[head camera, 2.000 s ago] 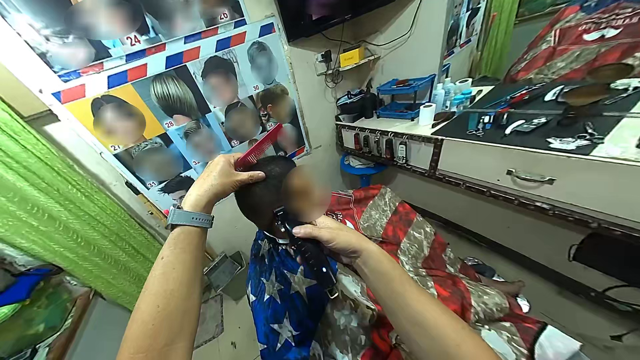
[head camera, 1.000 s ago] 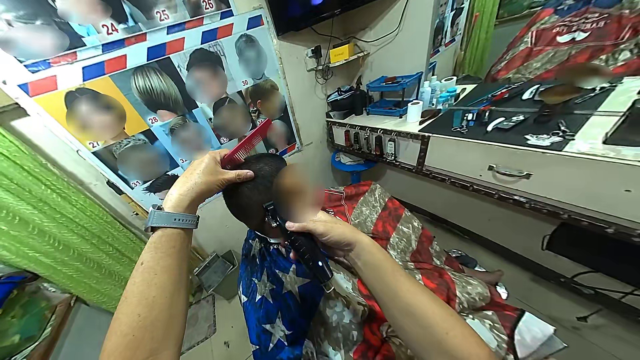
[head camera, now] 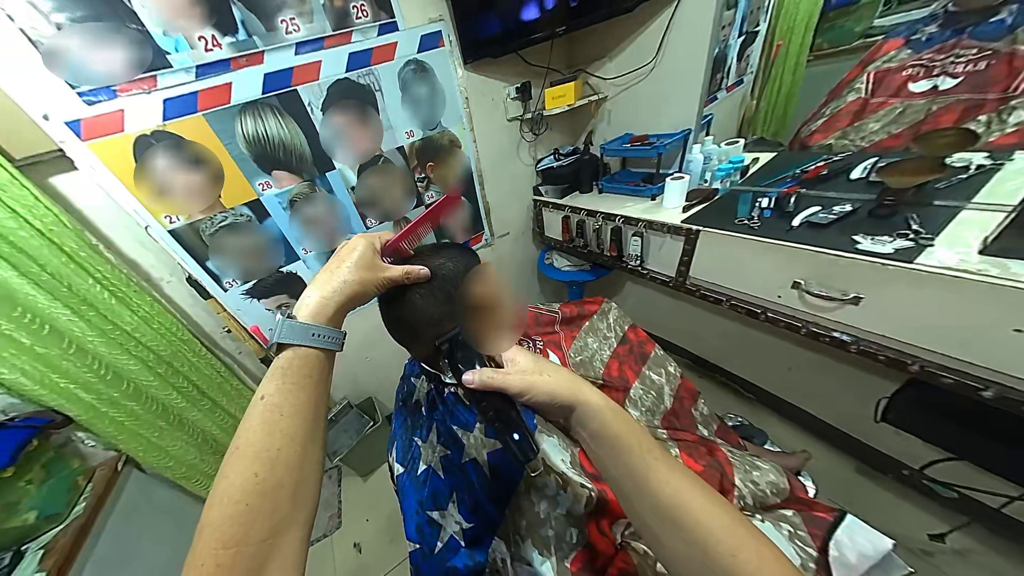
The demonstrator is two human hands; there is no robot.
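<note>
My left hand point(head camera: 360, 274), with a grey watch point(head camera: 308, 333) on the wrist, holds a red comb point(head camera: 422, 226) above the dark, short-cropped hair point(head camera: 424, 292) of a seated person; its thumb rests on the head. In my right hand point(head camera: 528, 380) is a black hair clipper point(head camera: 498, 412), its blade end against the side of the head near the ear. A barber's cape point(head camera: 448, 472) with stars, red stripes and camouflage patches covers the person from the neck down. My right fingers are partly hidden behind the clipper and my hand.
At right runs a counter with drawers point(head camera: 872, 280), bearing scissors, a clipper point(head camera: 832, 214), bottles point(head camera: 694, 164) and a blue rack point(head camera: 644, 146). A blue stool point(head camera: 572, 272) stands beneath it. A hairstyle poster point(head camera: 280, 144) hangs ahead; a green curtain point(head camera: 104, 344) hangs at left.
</note>
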